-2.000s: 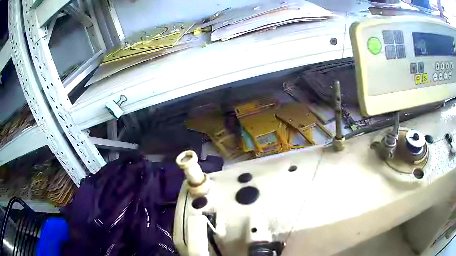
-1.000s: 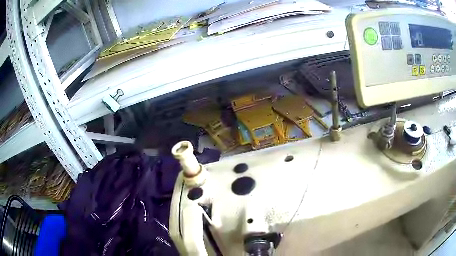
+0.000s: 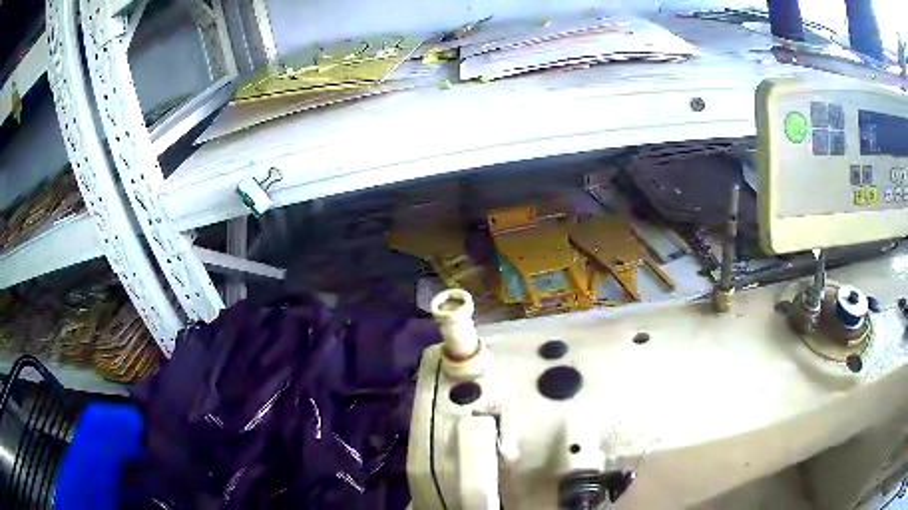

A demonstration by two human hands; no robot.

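Observation:
The cream sewing machine head fills the lower right of the head view. A pale knob stands on top of its left end. A dark thread tension assembly is on its face at the bottom edge. Dark purple garment pieces with pale glints lie heaped left of the machine head. The needle area is out of view below. Neither of my hands is in the picture.
A blue bin stands lower left beside black curved tubes. White shelving runs behind, with a binder clip and flat boards. Yellow-brown templates lie beneath. The control panel is at right.
The view has shifted, so the machine, shelf and panel sit further right and slightly lower than a second ago. The cloth heap shows more widely left of the machine head.

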